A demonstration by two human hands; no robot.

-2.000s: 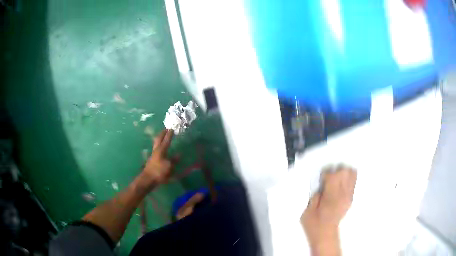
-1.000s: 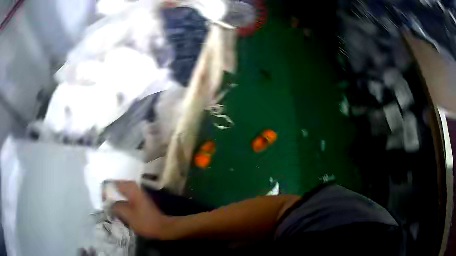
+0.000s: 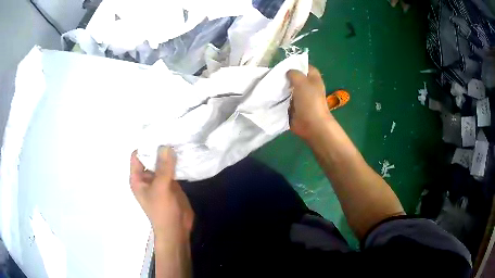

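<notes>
A wrinkled white cloth piece (image 3: pixel 228 117) is stretched between my two hands, over the right edge of the pale feed table (image 3: pixel 81 141) and over my lap. My left hand (image 3: pixel 160 190) grips its lower left end, with the thumb on top. My right hand (image 3: pixel 308 100) grips its upper right end, where loose threads hang from the edge. The fingers beneath the cloth are hidden on both sides.
A heap of white scraps and clear plastic (image 3: pixel 163 27) lies beyond the table. White material (image 3: pixel 24 108) runs along the table's left edge. An orange shoe (image 3: pixel 338 99) and scraps are on the green floor (image 3: pixel 374 141). Dark bundles with white tags (image 3: pixel 468 130) stand at the right.
The view has swung back from the floor to the table. Both hands now show, holding the white cloth spread between them; one second ago only one hand showed, at the table's near edge.
</notes>
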